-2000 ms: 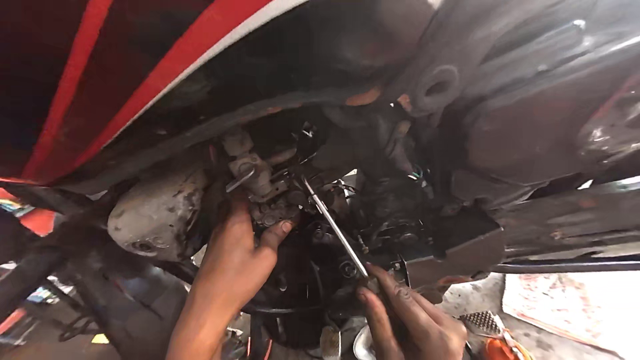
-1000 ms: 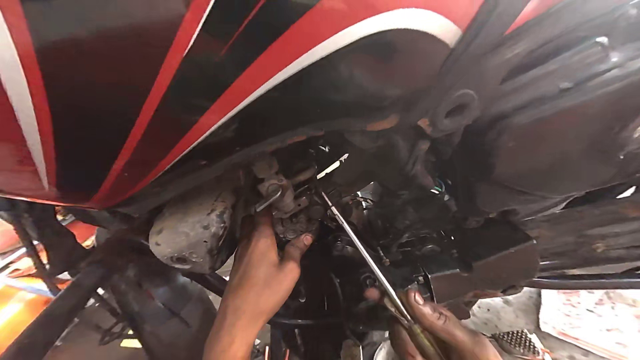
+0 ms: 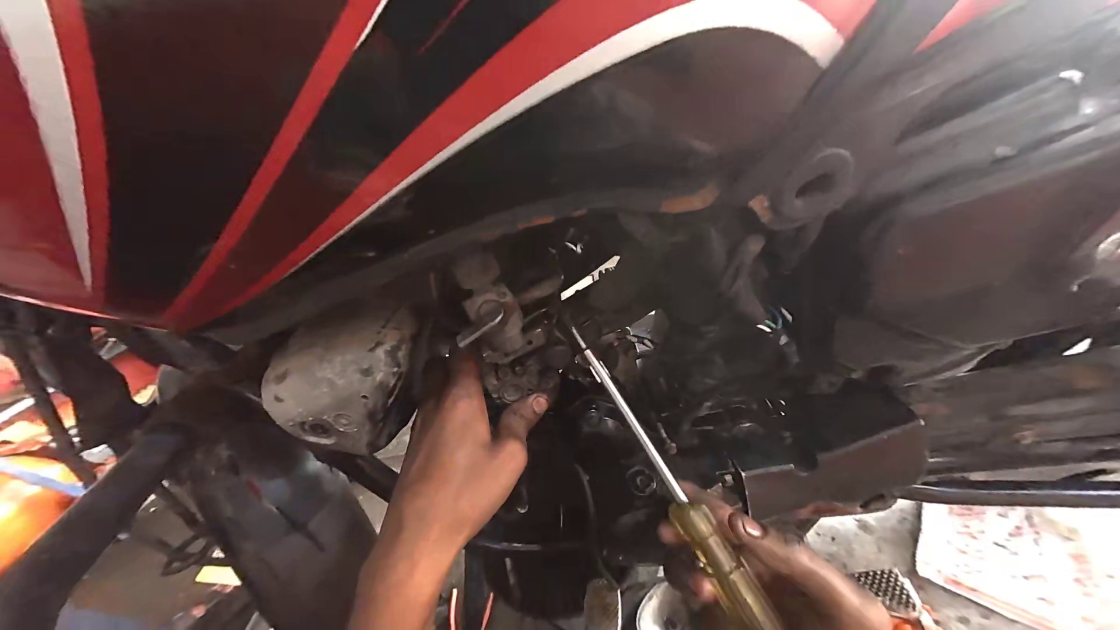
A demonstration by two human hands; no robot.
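Observation:
Below a motorcycle's red, black and white fuel tank, my left hand grips a carburetor, its thumb against the lower part and its fingers partly hidden behind. A small metal lever sticks out of the carburetor just above those fingers. My right hand is closed around the amber handle of a screwdriver. The long shaft points up and left, and its dark tip lies beside the carburetor's right side; whether it touches a screw cannot be told.
A grimy rounded metal housing sits left of the carburetor. Dark frame tubes cross the lower left. To the right are a frame eyelet and a dark metal bracket. A printed sheet lies on the floor at the lower right.
The view has shifted, bringing more of the tank into sight. My right hand has moved back along the screwdriver, and more of its amber handle shows. My left hand keeps its hold on the carburetor.

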